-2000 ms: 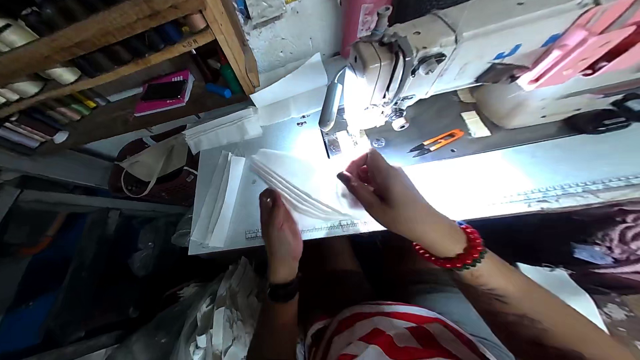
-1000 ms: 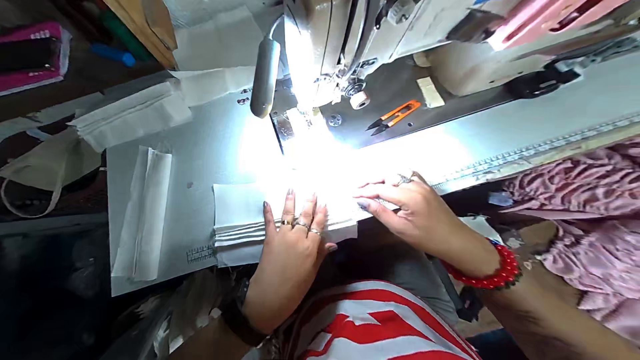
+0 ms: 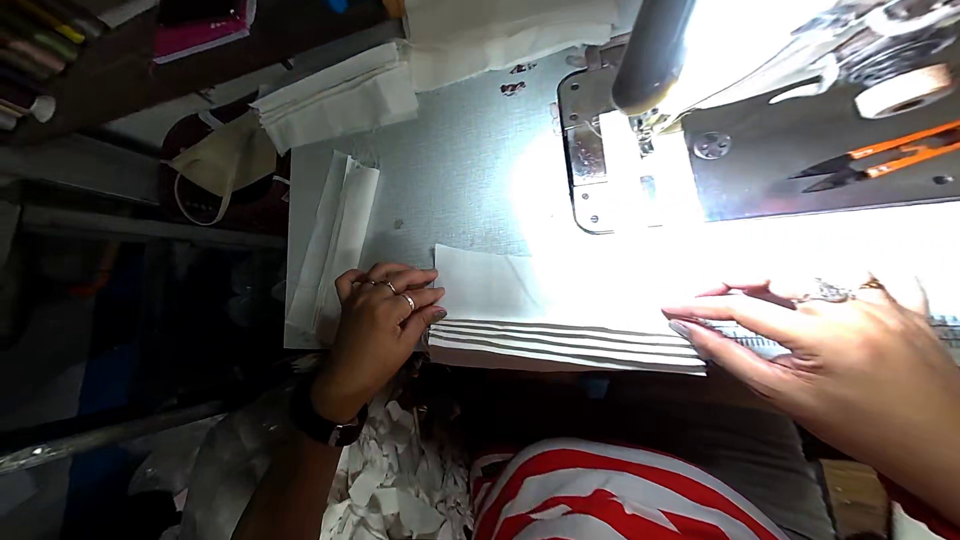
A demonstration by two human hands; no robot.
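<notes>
A white fabric piece (image 3: 487, 289) with several parallel folds along its near side lies at the front edge of the sewing table. My left hand (image 3: 386, 322), wearing rings, touches its left end with bent fingers. At its right end are the thumb and index fingertips of my right hand (image 3: 810, 330); whether they pinch the cloth cannot be told. Beyond the piece, under a bright lamp, stands the sewing machine's presser foot (image 3: 645, 139), with white material beneath it. Glare hides the middle of the cloth and its far right part.
Orange-handled thread snips (image 3: 892, 154) lie on the machine bed, right of the needle. A folded white strip (image 3: 345, 225) rests at the table's left, with stacked white cloth (image 3: 345, 97) behind it. White scraps (image 3: 390, 480) are heaped below the front edge.
My left hand has gone from on top of the folded cloth to its left end. My right hand has moved to the right end. The view has come closer to the table.
</notes>
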